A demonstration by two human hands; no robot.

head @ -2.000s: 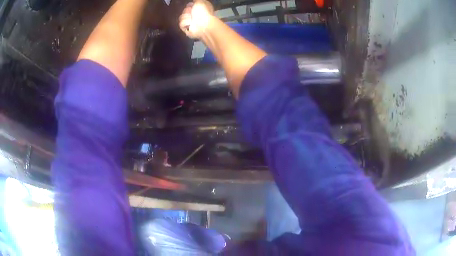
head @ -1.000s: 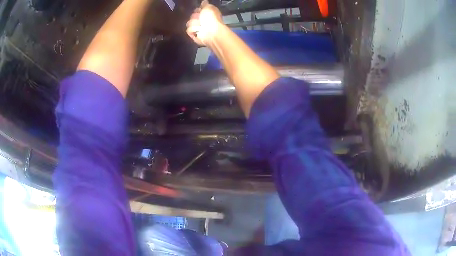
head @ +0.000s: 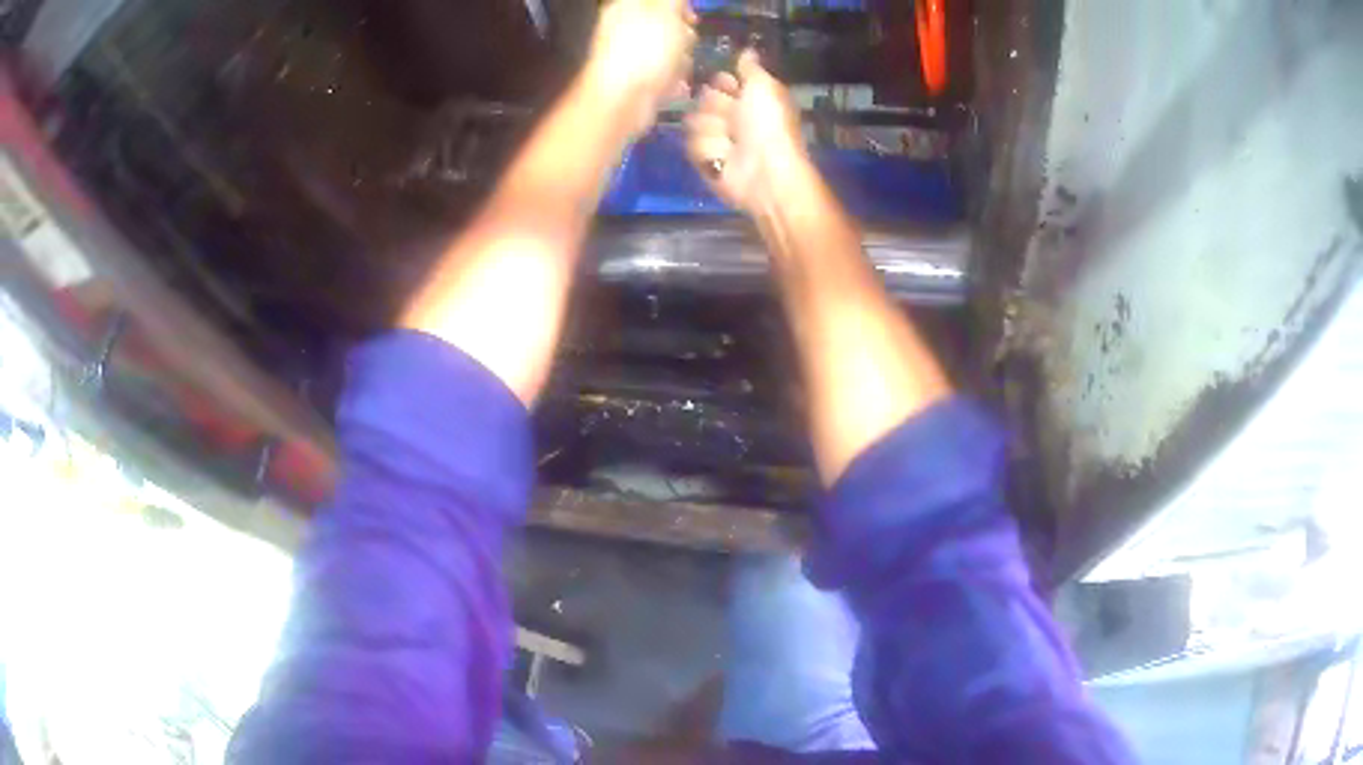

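Observation:
Both bare hands reach into the dark machine at the top centre, over a thick shiny steel tie bar. My left hand is near the top edge, its fingers curled towards my right hand; glare hides whether it holds anything. My right hand is just right of it and slightly lower, curled like a fist, with a small dark spot at the fingers. What it holds, if anything, is too small to tell. A blue surface lies behind the hands, beyond the tie bar.
An orange hose hangs at the upper right inside the machine. A worn pale panel stands on the right. The red-edged gate runs along the left. A machine ledge crosses below my forearms.
My left hand has come into view and moved right, close to my right hand. My right hand has also shifted right in the picture. The view has turned, showing more of the gate.

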